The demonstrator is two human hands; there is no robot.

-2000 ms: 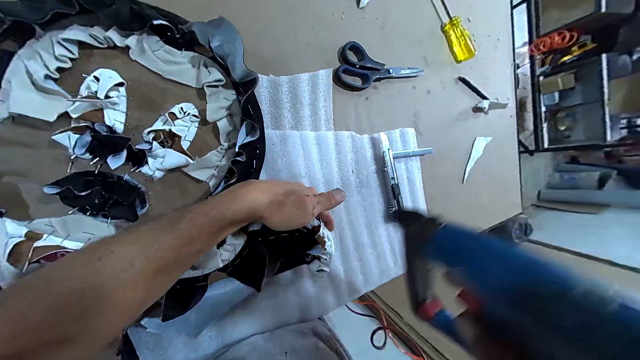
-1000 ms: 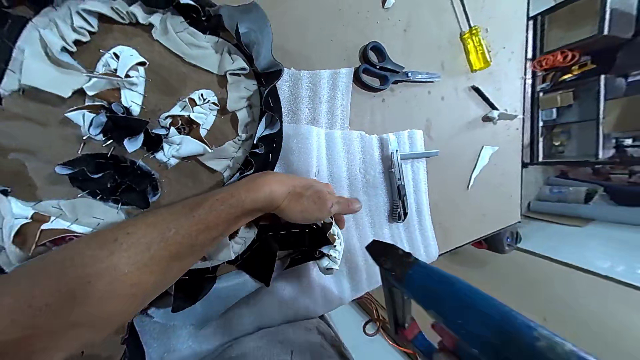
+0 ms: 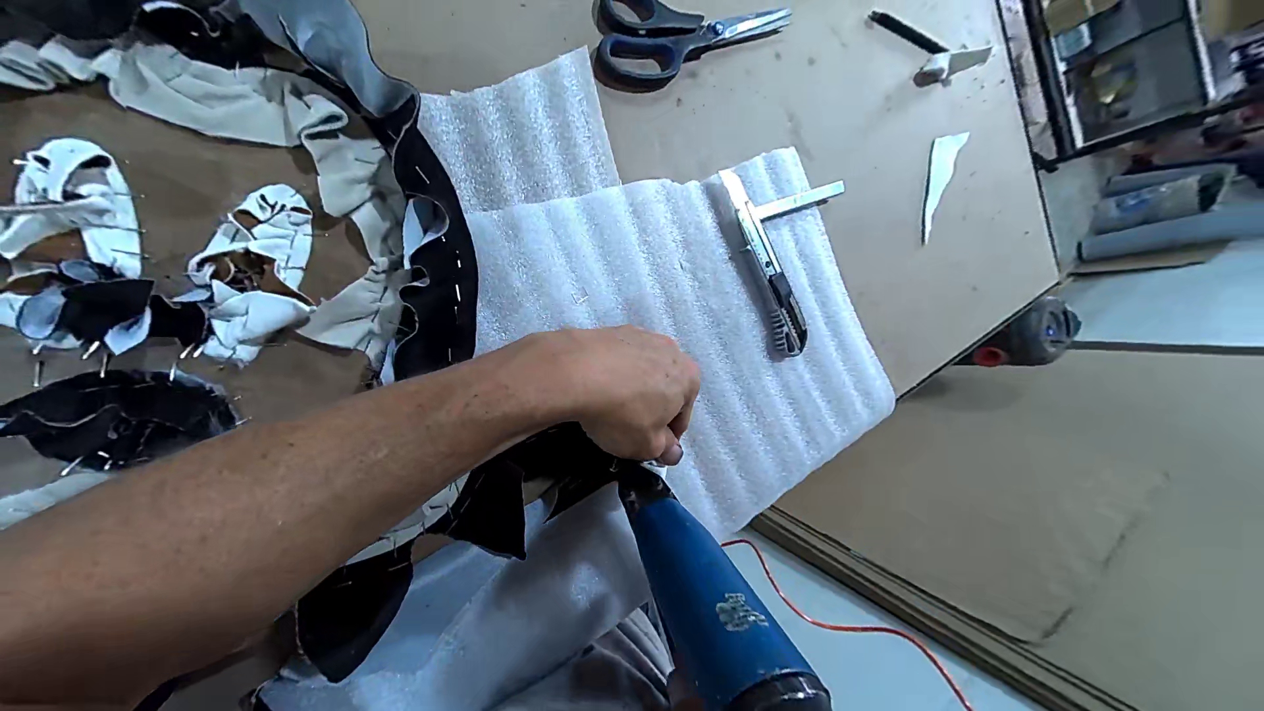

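Note:
My left hand (image 3: 637,390) reaches from the left, fingers curled down on a folded edge of black and white covering material (image 3: 568,454); the fingertips are partly hidden. Just below it, the black nose of a blue staple gun (image 3: 706,592) touches the same edge. Only a sliver of my right hand (image 3: 681,693) shows beneath the tool at the bottom edge; its grip is mostly hidden. A row of staples runs along a black strip (image 3: 449,267) on the round brown panel (image 3: 267,380). White foam sheet (image 3: 642,257) lies beside and under the work.
On the foam lies a box cutter (image 3: 765,267) across a small metal bar (image 3: 802,200). Scissors (image 3: 681,39), a black-handled tool (image 3: 928,49) and a white scrap (image 3: 943,178) lie on the tabletop (image 3: 839,128). A red cord (image 3: 839,627) hangs beyond the table edge.
The staple gun has moved left, its nose now at the material beside my left hand. My left fingers, pointing right before, are now curled down. The view has moved closer.

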